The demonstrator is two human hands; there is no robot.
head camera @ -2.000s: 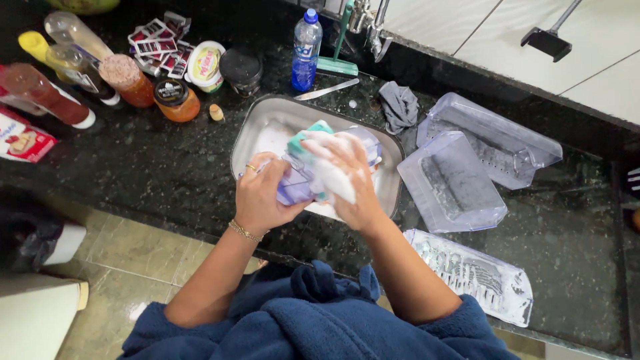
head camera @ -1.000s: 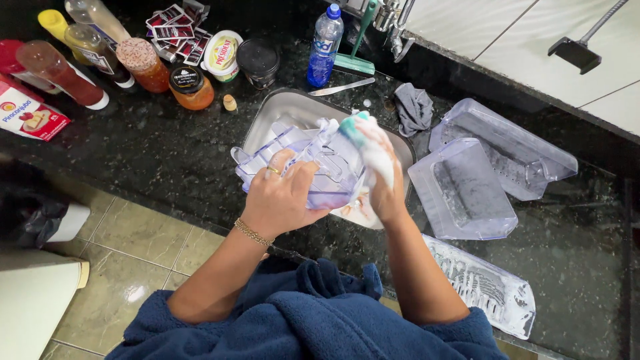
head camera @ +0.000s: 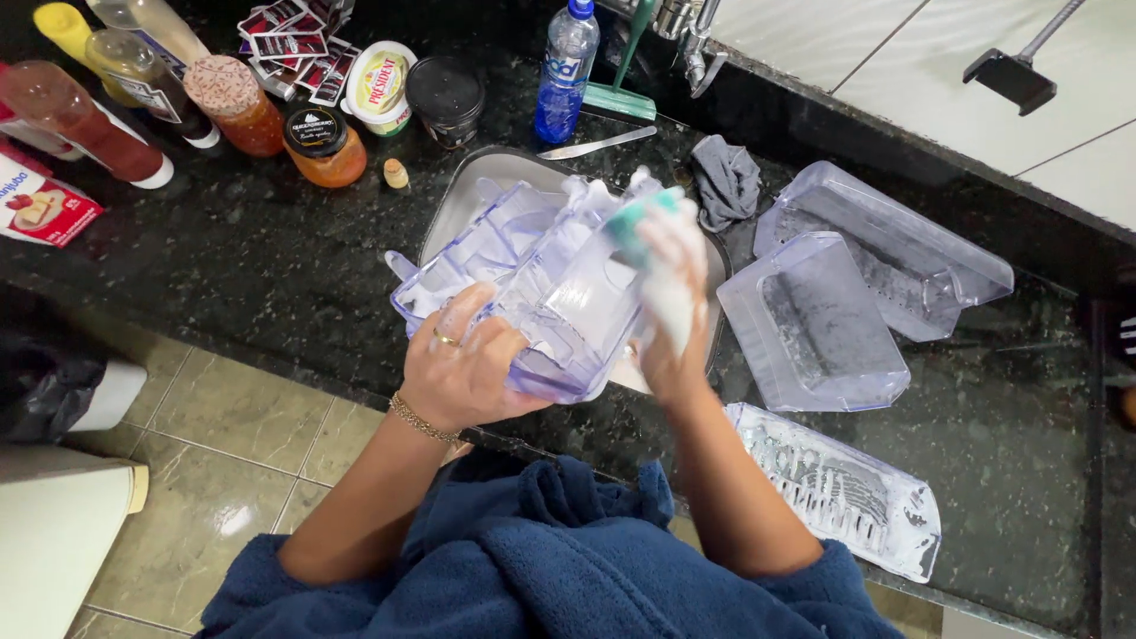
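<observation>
My left hand [head camera: 466,359] grips the near left edge of a clear plastic compartmented tray [head camera: 577,306], which is tilted over the stainless steel sink [head camera: 484,169]. Suds cover parts of the tray. My right hand [head camera: 676,275], coated in foam, holds a green sponge [head camera: 641,217] against the tray's right side. To the right, two clear plastic bins [head camera: 821,328] lie on the counter, one partly over the other. A foamy slotted plastic piece [head camera: 839,488] rests nearer the counter's front edge.
Behind the sink stand a bottle of blue dish soap [head camera: 566,75], a green squeegee [head camera: 621,99] and a table knife [head camera: 599,144]. A grey cloth [head camera: 726,180] lies by the sink's back right corner. Jars [head camera: 326,151], tubs [head camera: 445,99] and sauce bottles [head camera: 84,120] stand at the left.
The clear tray, earlier mostly hidden between my hands, is now spread out in view over the sink. My right hand with the sponge has moved to the tray's right side.
</observation>
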